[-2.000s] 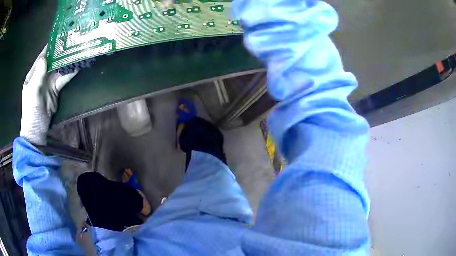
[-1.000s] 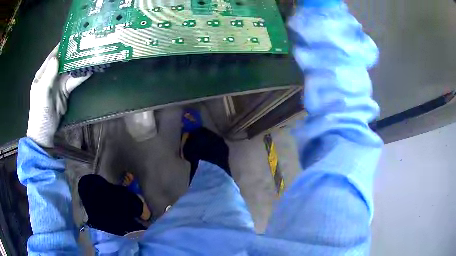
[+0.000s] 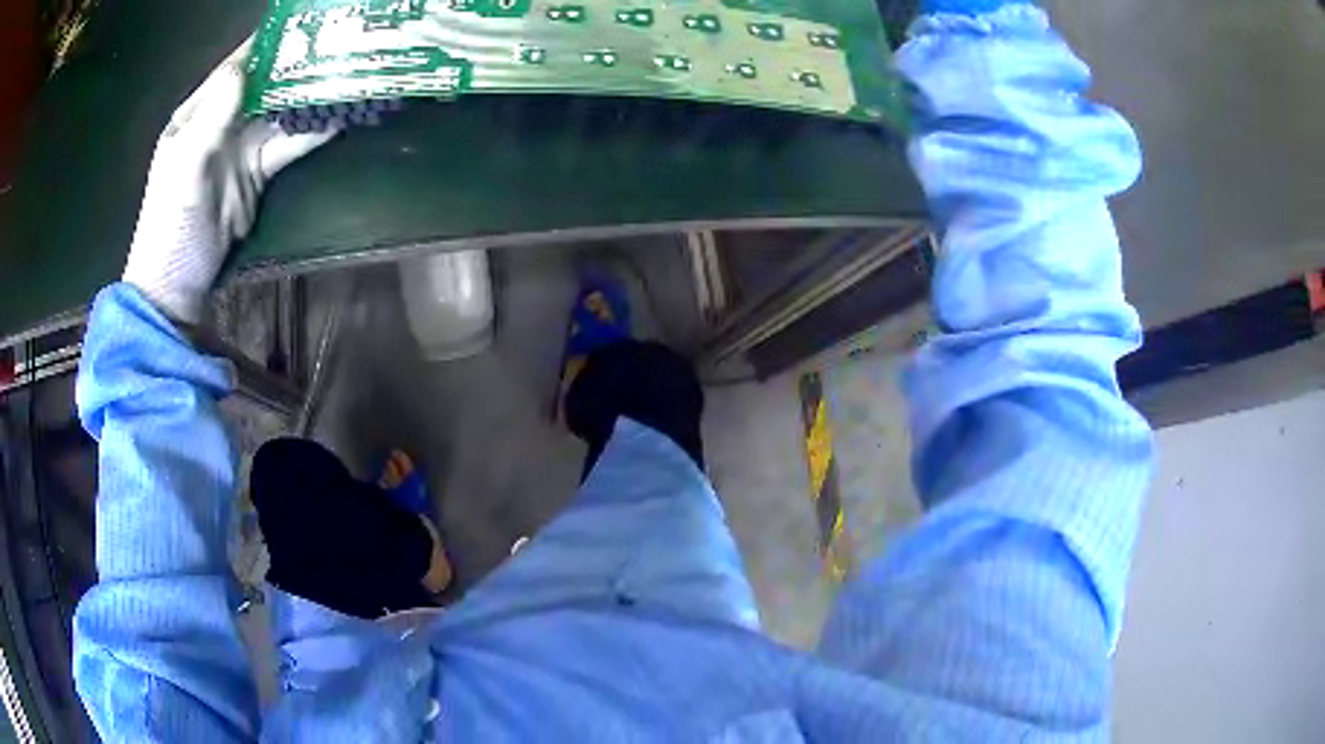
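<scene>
A large green printed circuit board point(image 3: 698, 51) with silvery tracks and rows of pads lies at the top of the view, its far part cut off by the edge. My left hand point(image 3: 196, 182), in a white glove, grips the board's left front corner, fingers at the edge. A black bumpy strip point(image 3: 331, 115) shows under the board's front edge beside my left fingers. My right hand is cut off by the top edge; only the blue sleeve and a bright blue band point(image 3: 981, 6) at its wrist show, at the board's right side.
The dark green bench point(image 3: 581, 175) runs under the board, its front edge curving across. A grey surface point(image 3: 1221, 146) is at the right. Below are metal frame legs, a white rounded object point(image 3: 448, 302), yellow-black floor tape point(image 3: 823, 465) and my feet in blue sandals.
The board sits higher and further right in view, with less of it showing. My left hand still holds its corner. My right sleeve has moved right, and my right hand stays out of view.
</scene>
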